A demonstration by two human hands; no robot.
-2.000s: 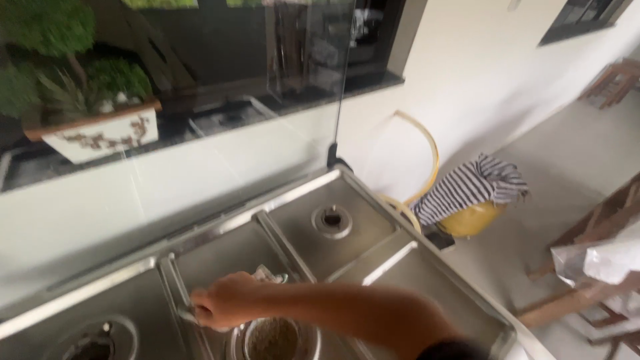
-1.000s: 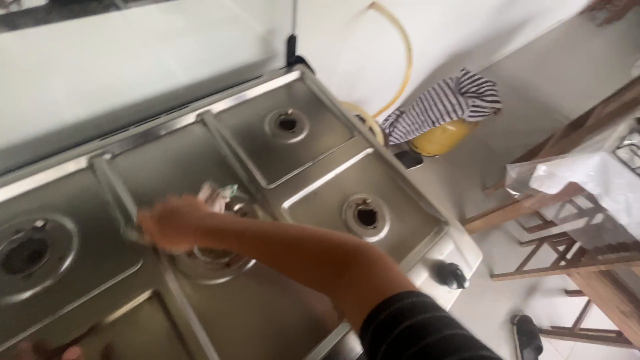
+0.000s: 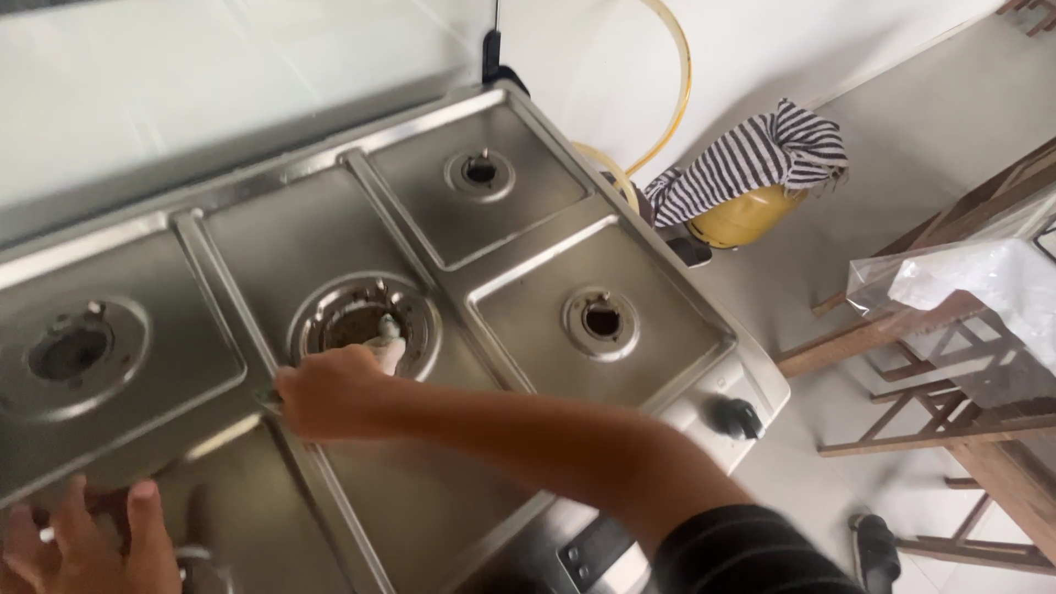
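A stainless steel gas stovetop (image 3: 396,487) fills the middle of the view, its burner openings uncovered. Closed around a crumpled light cloth (image 3: 389,351), my right hand (image 3: 334,394) lies on the raised ridge just below the large central burner opening (image 3: 355,318). Part of the cloth sticks out toward that opening, and a green edge shows at the other side of the fist. At the lower left, my left hand (image 3: 95,544) has its fingers spread over the front left panel, near another burner opening (image 3: 202,573); whether it touches the metal I cannot tell.
A glass panel (image 3: 206,82) stands along the stove's back edge. A black knob (image 3: 734,417) sits on the front right corner. Beyond the right side are a yellow gas cylinder (image 3: 742,216) under a striped cloth (image 3: 742,157), a yellowish hose (image 3: 683,82) and wooden furniture (image 3: 899,338) with clear plastic.
The view has tilted down onto the stovetop. My left hand has come more fully into view at the lower left. My right hand still holds the cloth.
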